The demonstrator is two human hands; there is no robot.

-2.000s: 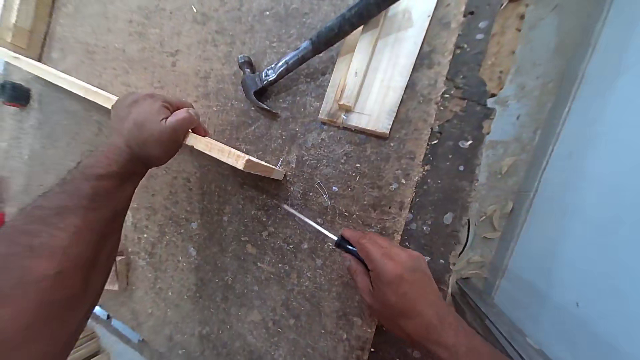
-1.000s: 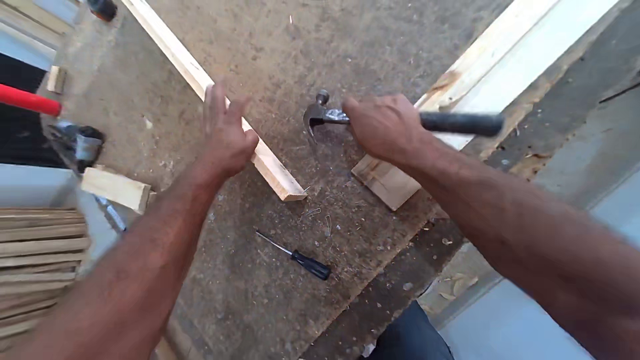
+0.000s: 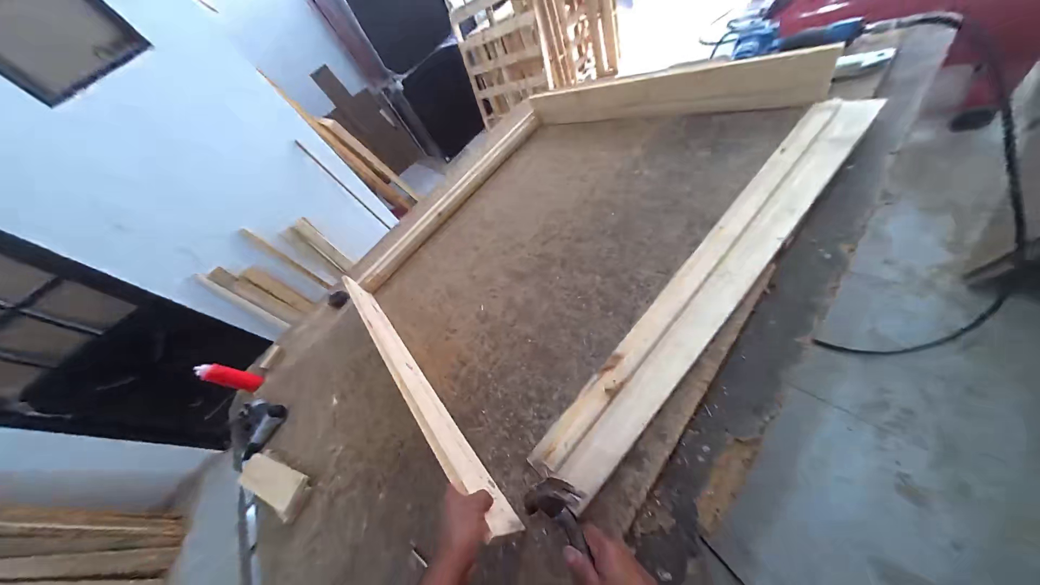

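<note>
Near the lower end of a narrow wooden strip (image 3: 422,398), my left hand (image 3: 465,520) grips the wood. My right hand (image 3: 605,556) is closed on the handle of a claw hammer (image 3: 554,497), whose head lies against the near end of a long wooden board with a raised strip (image 3: 691,325). The two near wood ends are close together but apart. Another wooden strip (image 3: 455,207) runs along the far left side, and an upright board (image 3: 691,88) stands across the far end. Below my left hand, only a bit of the screwdriver (image 3: 418,556) shows.
A clamp with a red handle (image 3: 231,378) sits at the worktable's left edge, beside a wood block (image 3: 275,486). Blue power tools (image 3: 756,36) and a black cable (image 3: 1011,162) are at the far right. Wood offcuts (image 3: 268,292) lean at the wall.
My right hand held the screwdriver, then took the hammer, which is now at the board's end. My left hand, open over the strip a second ago, now grips it. The view has tilted up widely.
</note>
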